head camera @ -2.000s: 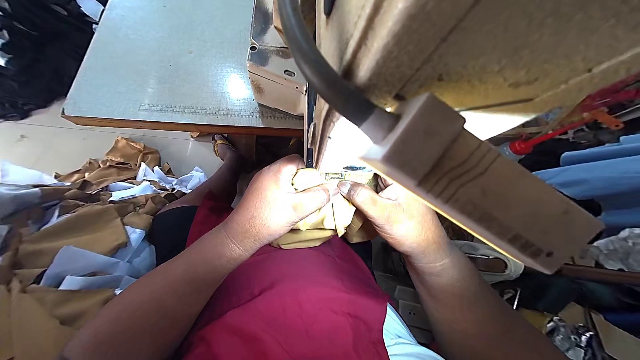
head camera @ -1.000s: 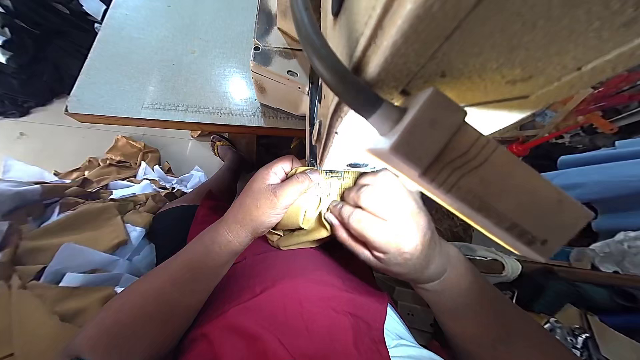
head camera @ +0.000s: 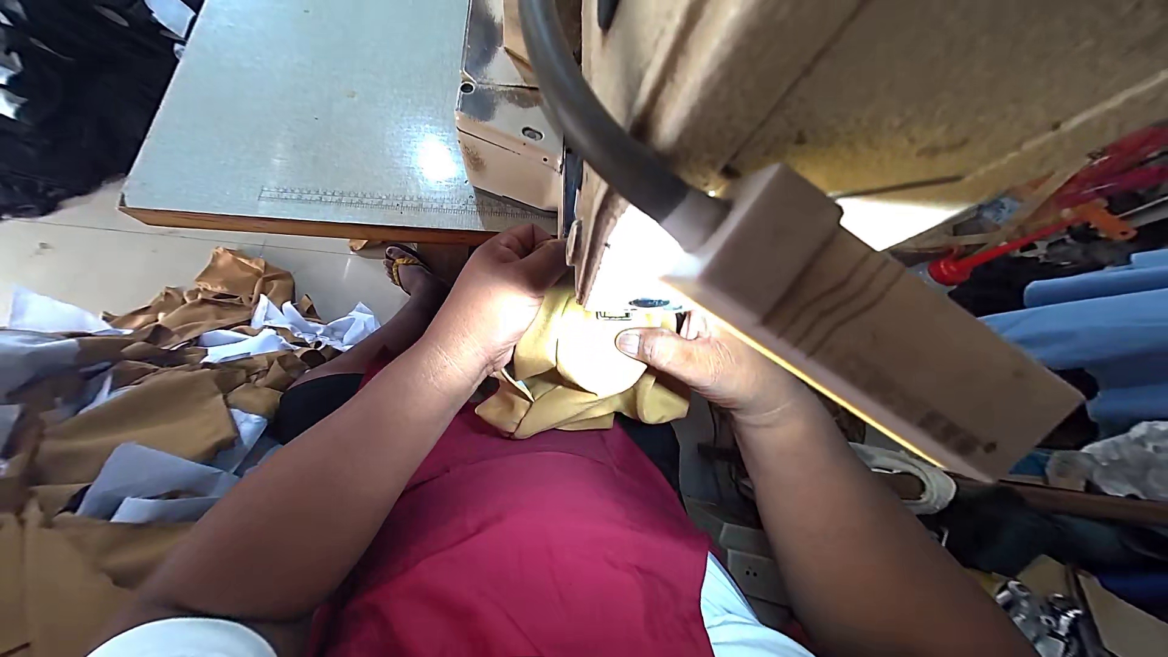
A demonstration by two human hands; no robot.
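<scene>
A bunched piece of yellow-tan fabric (head camera: 584,374) lies under the brightly lit head of a sewing machine (head camera: 630,251). My left hand (head camera: 502,297) grips the fabric's left side, close against the machine, its fingers curled and partly hidden. On the other side my right hand (head camera: 703,360) pinches the cloth, the thumb on top and the fingers hidden beneath the machine and fabric. A box-shaped lamp (head camera: 876,319) on a thick bent neck hangs over my right hand. The needle itself cannot be made out.
A grey table (head camera: 319,109) with a ruler scale along its edge stands at the upper left. Brown and white fabric pieces (head camera: 137,420) are heaped on the floor. Blue folded cloth (head camera: 1095,319) and a white roll (head camera: 912,479) are at the right. A sandaled foot (head camera: 406,265) shows below the table.
My left hand has moved up beside the machine head, and more of the bunched fabric shows. My right hand, curled over the cloth one second ago, now has its thumb stretched across it.
</scene>
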